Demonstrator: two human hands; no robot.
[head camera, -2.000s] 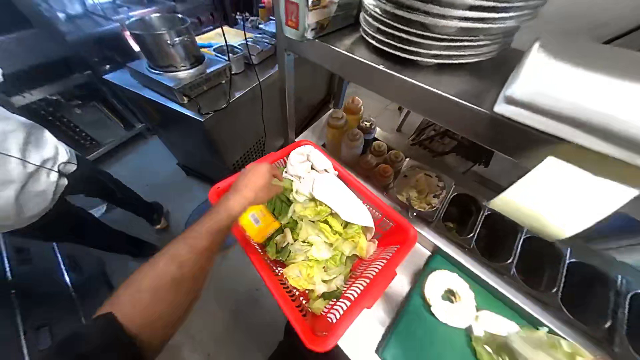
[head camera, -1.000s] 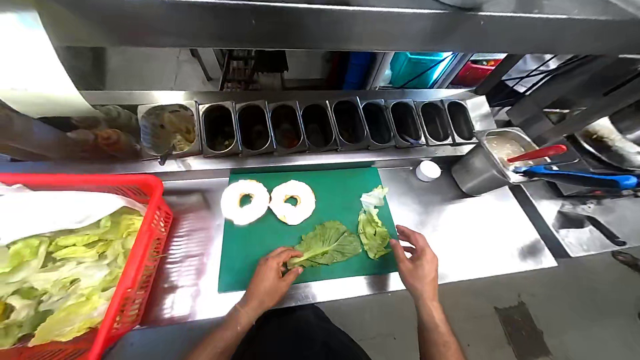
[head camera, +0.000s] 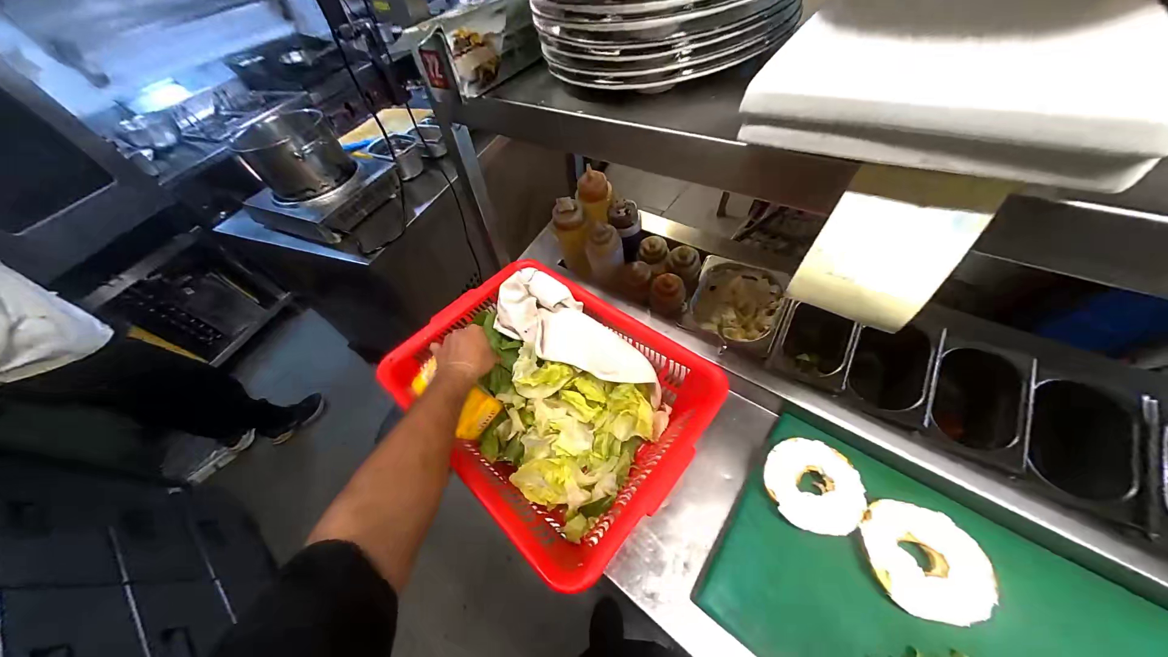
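My left hand reaches into the left side of a red plastic basket, its fingers partly hidden among the greens. Below it lies a yellow packet. Loose lettuce leaves fill the basket, and a white cloth covers their back part. Two bagel halves with a white spread lie side by side on a green cutting board. A bit of leaf shows at the bottom edge of the view. My right hand is out of view.
Squeeze bottles and a metal container of pale food stand behind the basket. Metal bins line the counter's back. Plates sit on the shelf overhead, where a paper strip hangs down. A person's leg is at left.
The view has swung left from the board. One second ago both my hands were at leaves on the board; now my left hand is in the basket and the right is out of view.
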